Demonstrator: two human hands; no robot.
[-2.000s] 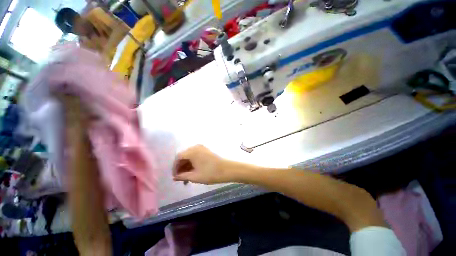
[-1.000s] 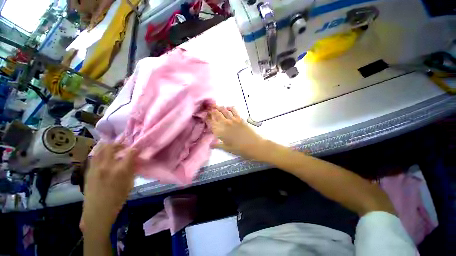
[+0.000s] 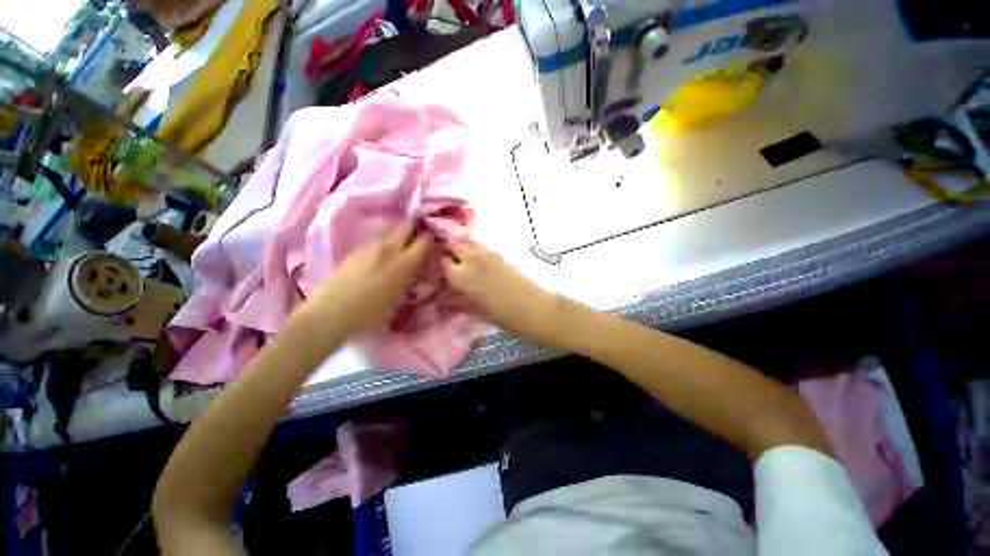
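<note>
A pink garment piece (image 3: 326, 196) with paler areas lies bunched on the white table, left of the sewing machine's needle area. My left hand (image 3: 380, 272) lies on the cloth with its fingers gripping a fold. My right hand (image 3: 483, 285) is close beside it, its fingertips on the same fold near the cloth's right side. The fingertips are partly hidden by cloth. The sewing machine (image 3: 695, 65) has a white head with a blue stripe. Its presser foot (image 3: 586, 143) stands to the right of the cloth, apart from it.
A yellow cloth (image 3: 711, 100) hangs at the machine arm. A black rectangle (image 3: 790, 149) lies on the bed. Snips (image 3: 942, 163) lie at the right end. The table has a grey ribbed front edge (image 3: 695, 295). A second machine (image 3: 109, 288) stands at left. Pink cloth (image 3: 369, 462) is below the table edge.
The garment came down from the raised left hand onto the table. My left hand has since moved right across the cloth to meet my right hand at the fold.
</note>
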